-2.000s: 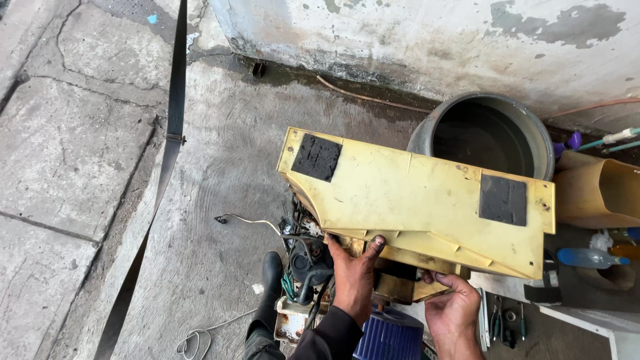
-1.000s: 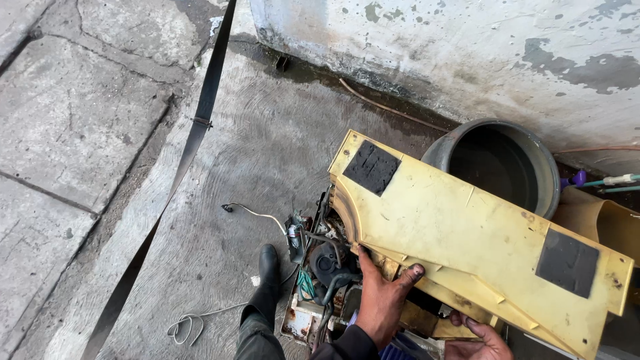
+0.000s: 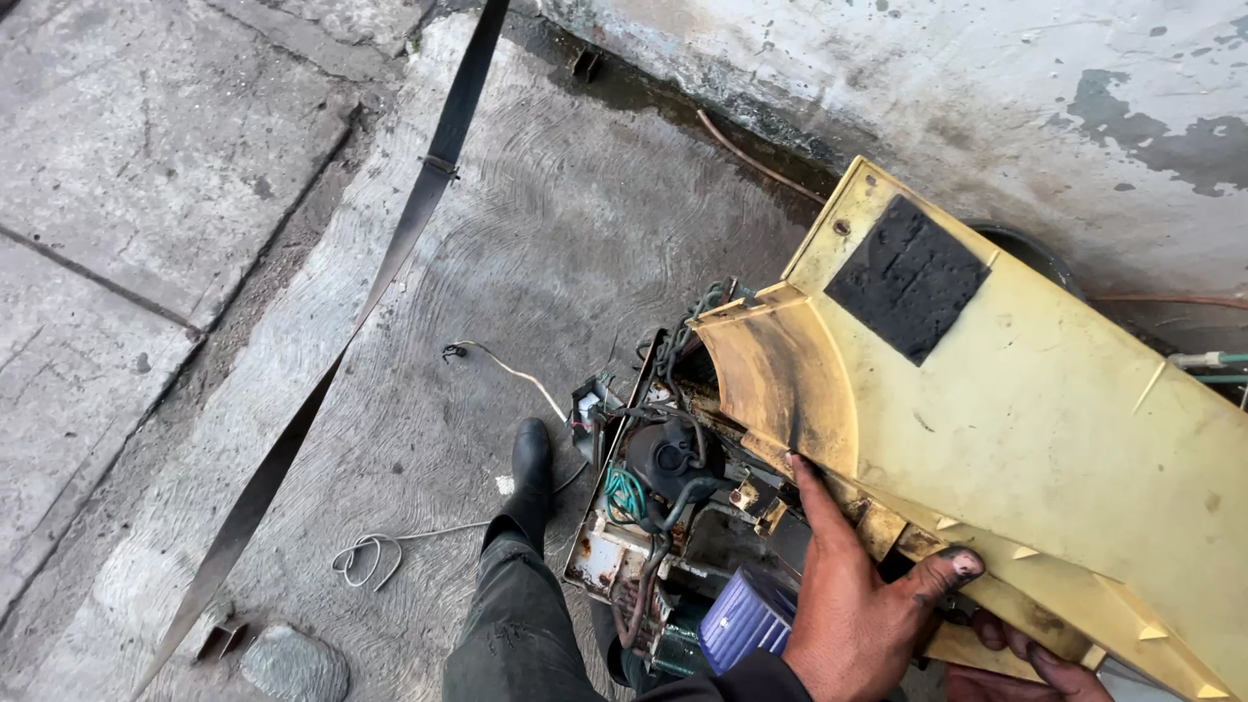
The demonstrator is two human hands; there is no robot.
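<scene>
A cream plastic housing panel (image 3: 1053, 409) with a black foam pad (image 3: 909, 280) fills the right side, tilted down to the right. My left hand (image 3: 858, 595) grips its lower edge, index finger stretched along the curved part and thumb on the rim. My right hand (image 3: 1024, 663) holds the underside near the bottom edge, partly hidden by the panel. Under the panel's left end sits an opened air conditioner chassis with a black compressor (image 3: 673, 458), bent pipes, green wires (image 3: 625, 492) and rusty metal. A purple plastic blower wheel (image 3: 746, 620) lies beside my left wrist.
My black boot (image 3: 532, 468) stands left of the chassis. A white cord (image 3: 429, 533) lies on the concrete floor. A long dark strap (image 3: 390, 258) crosses the view. Behind the panel are a peeling wall (image 3: 936, 107) and the rim of a tub (image 3: 1033, 255). A stone (image 3: 294, 665) lies lower left.
The panel has turned so its right end dips lower, and more of its curved left part shows. Both hands still hold it. The view has shifted left, and the panel now covers most of the tub.
</scene>
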